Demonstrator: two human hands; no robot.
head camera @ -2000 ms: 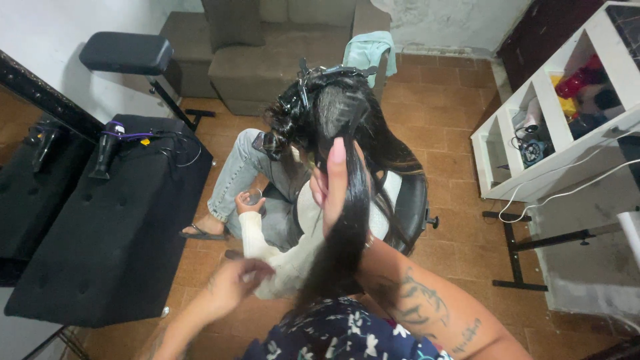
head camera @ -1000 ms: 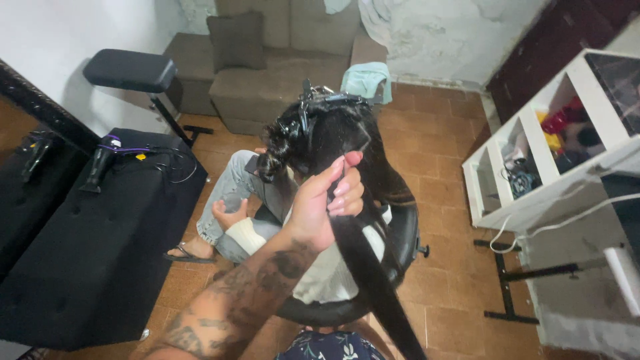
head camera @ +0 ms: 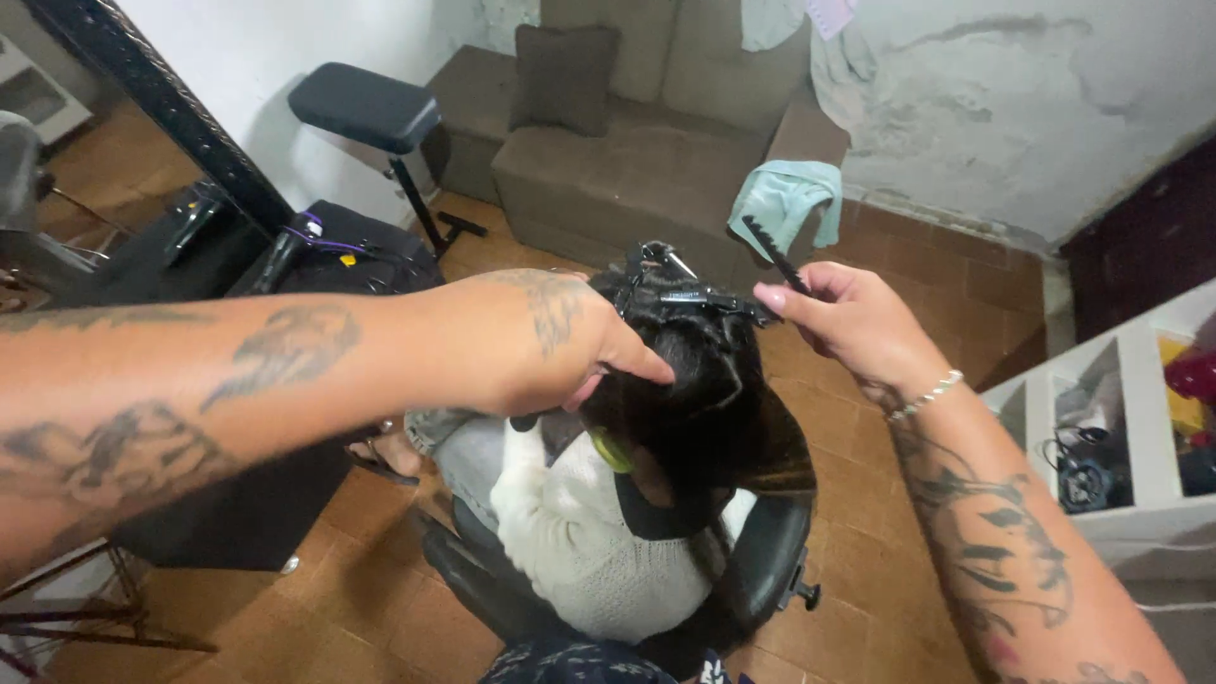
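A seated person with dark hair [head camera: 703,380] in a white knit top [head camera: 617,560] is in front of me. Black hair clips [head camera: 698,299] hold hair up on top of the head. My left hand [head camera: 589,347] rests at the left side of the head, its index finger touching the hair; its other fingers are curled and partly hidden, with something yellow-green [head camera: 611,449] below them that I cannot identify. To the right of the clips, my right hand [head camera: 841,318] grips a black comb [head camera: 774,252], its toothed end pointing up and left.
The person sits in a black salon chair [head camera: 774,551]. Behind are a brown sofa [head camera: 627,180] with a light-blue cloth [head camera: 788,204] and a padded stand [head camera: 366,104]. A hair dryer [head camera: 280,256] lies on the black bench at left; white shelves [head camera: 1140,418] stand at right.
My raised hand has let go of the long strand of hair it held a second ago. Both hands are now at the head, and the comb has come into view in my right hand.
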